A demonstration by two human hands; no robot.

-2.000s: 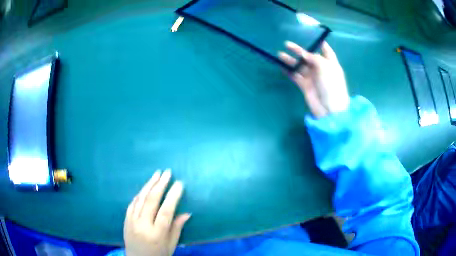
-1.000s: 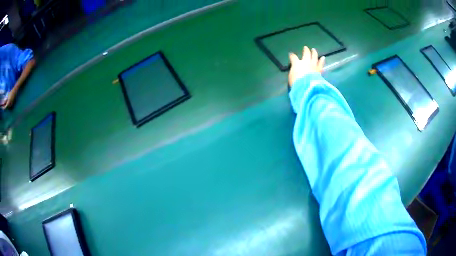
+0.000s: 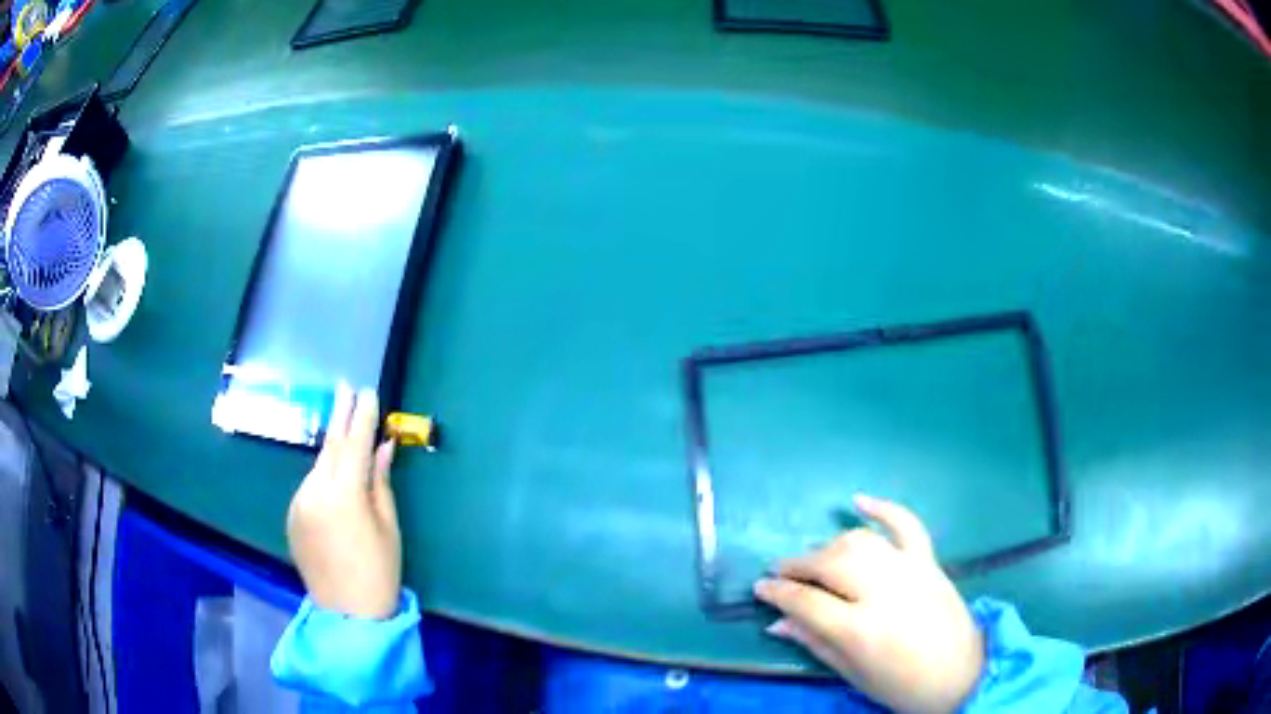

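A black-bordered touch panel (image 3: 875, 335), its middle showing the green table, lies in front of me at the right. My right hand (image 3: 885, 600) is at its lower-left corner, fingers bent over the lower edge; whether it grips the edge is unclear. A silvery-white LCD module (image 3: 335, 251) with black edges lies at the left. A gold-orange flex cable (image 3: 411, 430) sticks out near its lower-right corner. My left hand (image 3: 349, 516) has its fingertips on the module's lower edge beside the cable; its thumb is partly hidden.
The green bench (image 3: 586, 279) has a curved front edge. A white fan (image 3: 56, 230), a white ring (image 3: 116, 289) and a black box (image 3: 98, 133) stand at the far left. More panels lie at the back, one at the top centre (image 3: 802, 25). A blue bin (image 3: 167, 586) is below the left edge.
The view has swung down and left. My right hand has come from the far panel to a panel near the front edge. My left hand is back in view, touching the LCD module.
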